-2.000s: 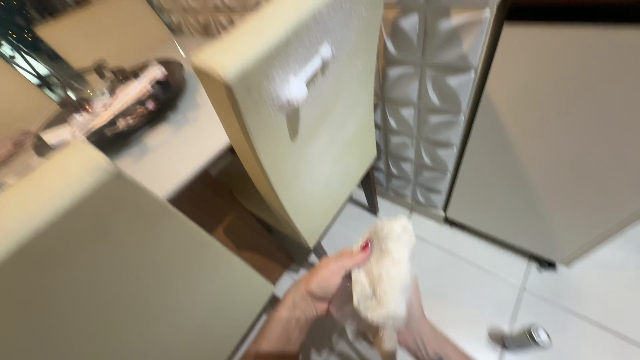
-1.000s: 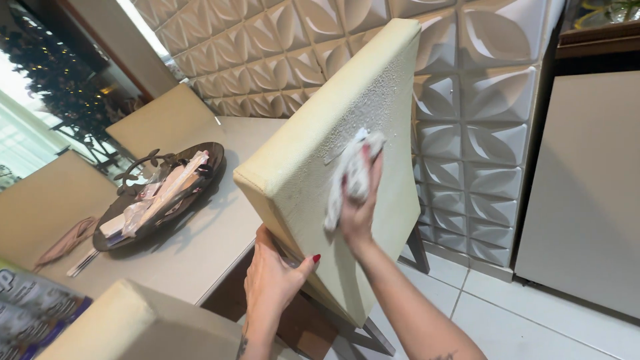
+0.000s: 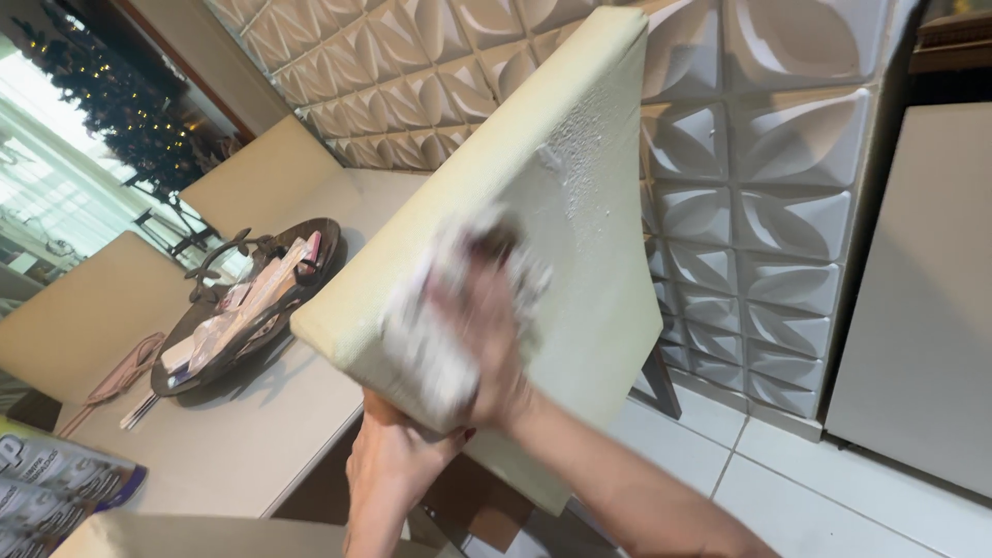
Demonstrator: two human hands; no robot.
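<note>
A cream upholstered chair back [image 3: 597, 310] stands tilted across the middle of the view, with white foam [image 3: 577, 155] spread over its upper right part. My right hand [image 3: 484, 325] presses a white cloth [image 3: 434, 349] against the chair back near its left edge; both are blurred by motion. My left hand [image 3: 403, 449] grips the lower left edge of the same chair back, with its thumb toward the front and most of its fingers hidden behind.
On the table [image 3: 232, 442] are a dark metal dish [image 3: 248, 364] of wrapped items, pink cords [image 3: 128, 372] and spray cans [image 3: 70, 473]. More cream chairs [image 3: 101, 310] surround it. A textured wall [image 3: 783, 217] and a pale cabinet [image 3: 922, 310] stand right, over a tiled floor.
The right hand and cloth have moved from the upper middle of the chair back to its lower left edge. Two seconds ago both hands held the cloth below the chair back.
</note>
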